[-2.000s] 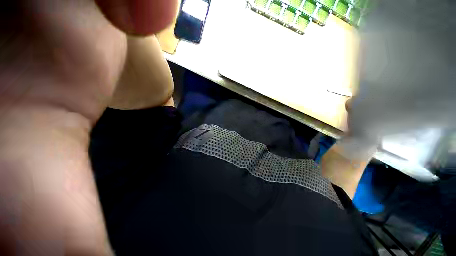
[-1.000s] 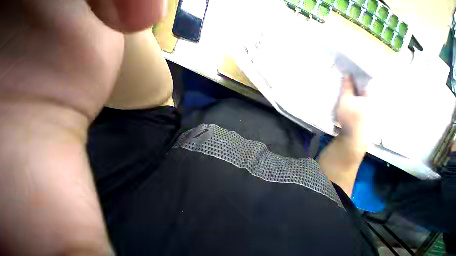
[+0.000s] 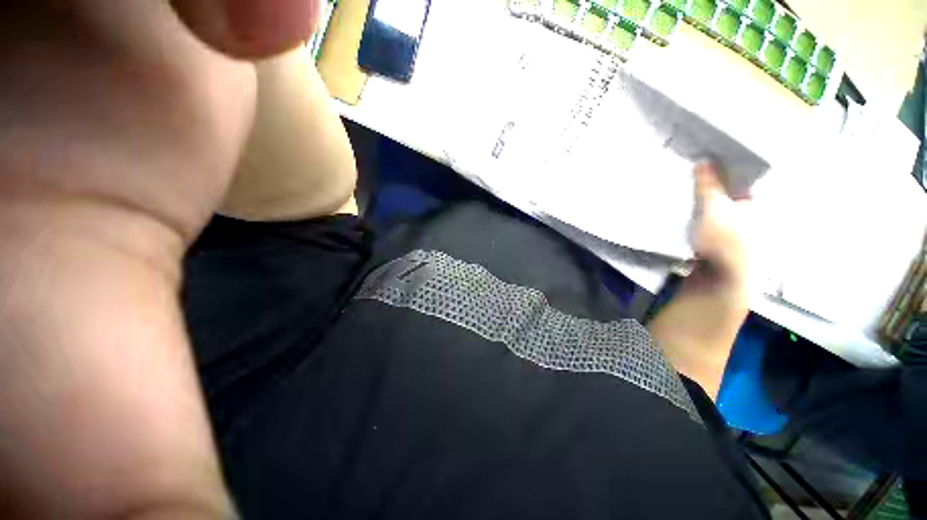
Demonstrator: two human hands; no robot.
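A thin newspaper sheet (image 3: 600, 152) with dark print lies spread over the work area, its near edge at the bench edge and a grey fold near its right side. My right hand (image 3: 717, 229), blurred, grips the sheet near that fold. Rows of green square pieces (image 3: 762, 41) lie beyond the sheet on tan cardboard (image 3: 701, 63). My left hand (image 3: 112, 183) is very large and close to the camera at the left; its fingers are mostly cut off, so its grip does not show.
A black phone (image 3: 391, 39) lies at the upper left, beside a tan cardboard edge (image 3: 344, 56). White papers (image 3: 854, 203) lie to the right, with a brown-edged stack (image 3: 903, 305) at the far right. A blue stool (image 3: 750, 381) stands below the bench.
The newspaper sheet, first blurred in my right hand at the right, now lies over the cardboard and reaches further left. My left hand is nearly still.
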